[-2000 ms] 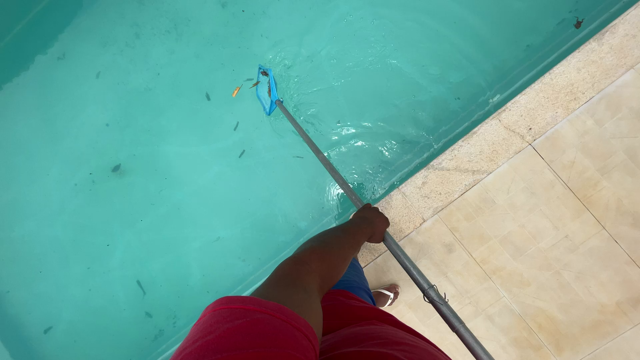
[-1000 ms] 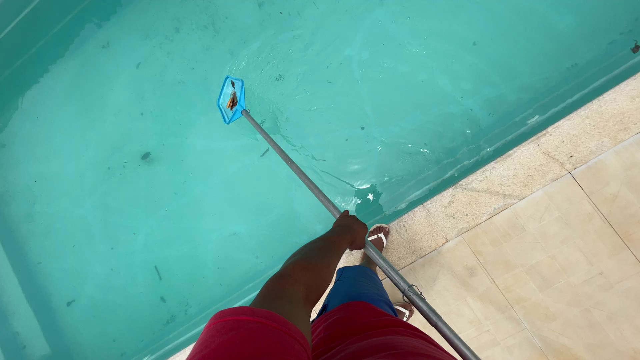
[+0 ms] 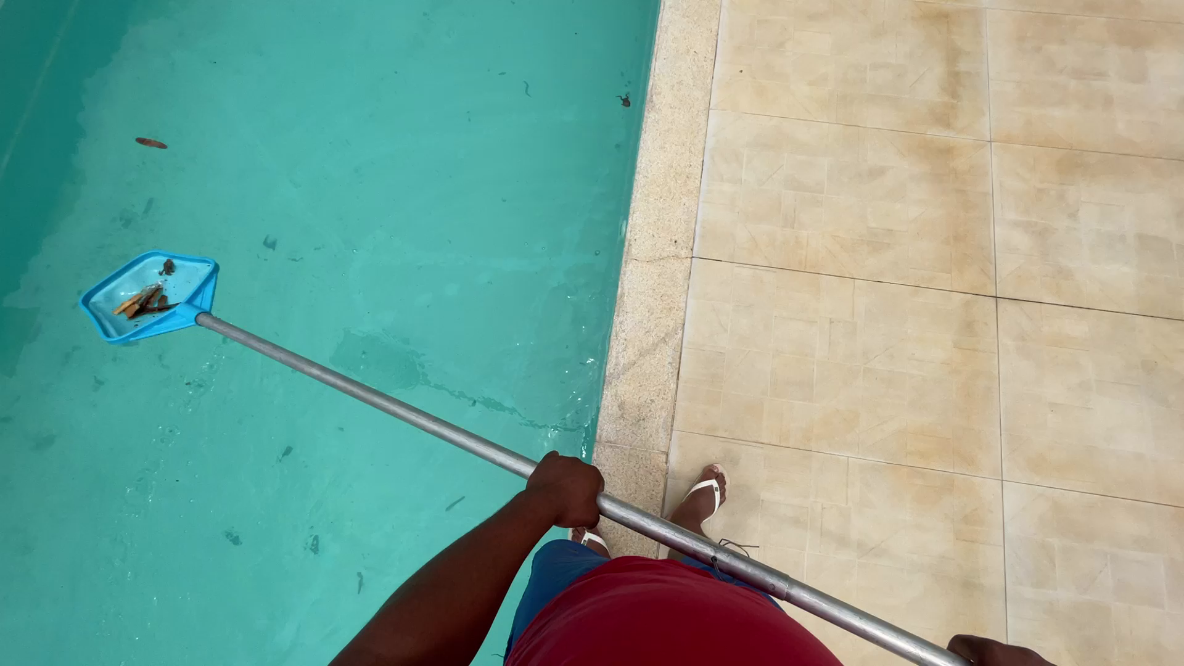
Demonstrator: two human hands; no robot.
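My left hand [image 3: 564,489] is closed around the metal pole [image 3: 407,413] of a pool skimmer, over the pool's edge. At the bottom right, my right hand [image 3: 997,651] is at the pole's near end, partly cut off by the frame. The blue skimmer net [image 3: 150,296] is at the pole's far end, on the left over the water, with brown and orange leaves [image 3: 143,302] in it. A thin wire [image 3: 738,546] is tied round the pole near a joint.
The pool water [image 3: 416,231] holds a floating reddish leaf [image 3: 151,142], a dark bit of debris [image 3: 625,100] near the wall and several dark specks. A stone coping [image 3: 659,277] borders beige floor tiles [image 3: 851,351]. My feet in white flip-flops [image 3: 706,492] are at the edge.
Leaves now lie in the net; two seconds ago an orange one floated beside it. My right hand has come into view. The view has turned toward the tiles.
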